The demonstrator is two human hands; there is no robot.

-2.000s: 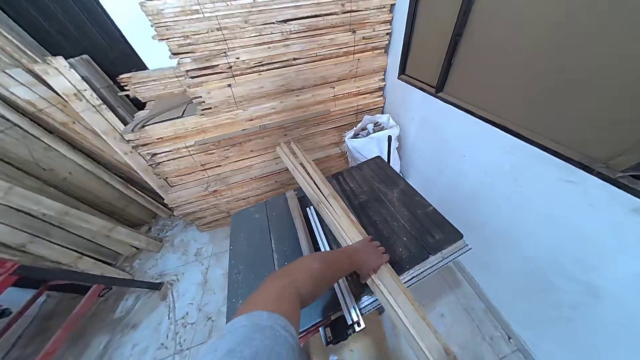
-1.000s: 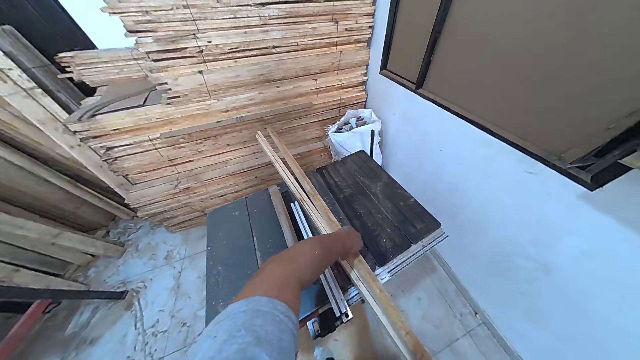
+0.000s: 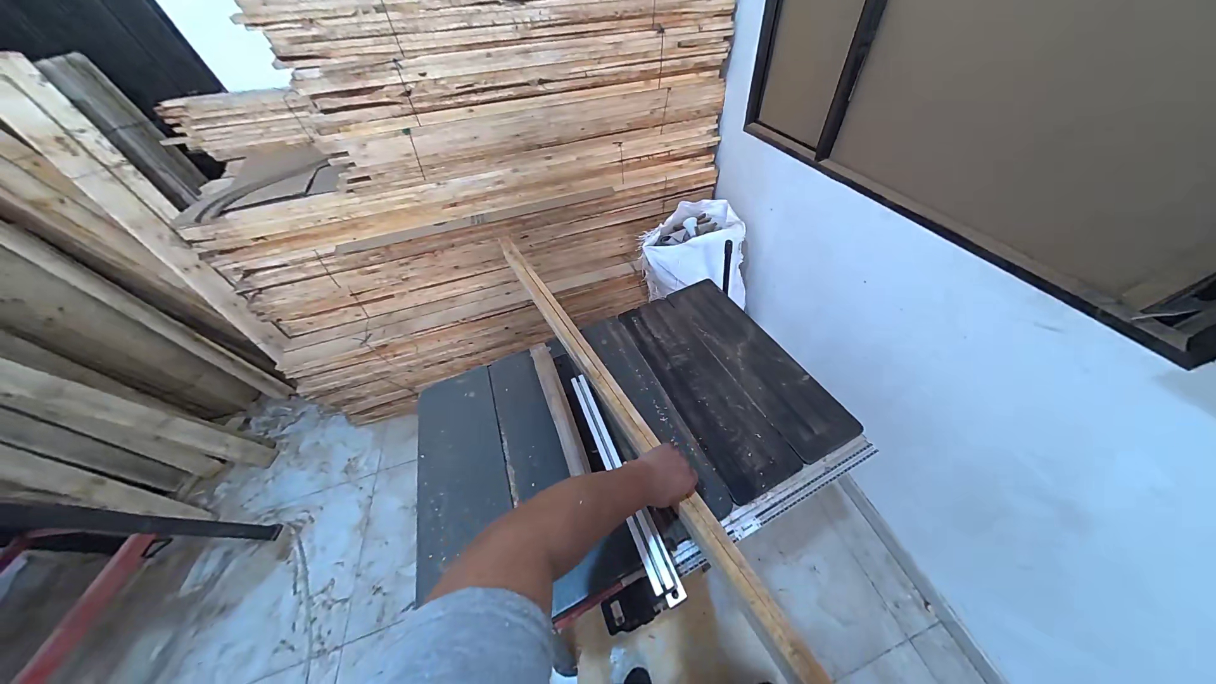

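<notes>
My left hand (image 3: 670, 474) is closed around a long, narrow wooden strip (image 3: 579, 348), gripping it from above near the front edge of a table saw. The strip runs diagonally over the saw's table (image 3: 463, 456), from the stacked lumber down to the bottom of the view. Left of it lie the saw's metal rip fence (image 3: 608, 446) and a shorter wooden piece (image 3: 559, 408), both on the table. Dark boards (image 3: 731, 380) form the table's right part. My right hand is out of view.
Thin boards (image 3: 532, 123) are stacked high behind the saw. A white sack (image 3: 698, 252) with offcuts stands in the corner by the white wall. Long planks (image 3: 114, 418) lean at the left, above a red metal frame (image 3: 90, 603).
Earlier, several strips showed side by side under my left hand; now they look like a single strip. The hand still grips near the saw's front edge.
</notes>
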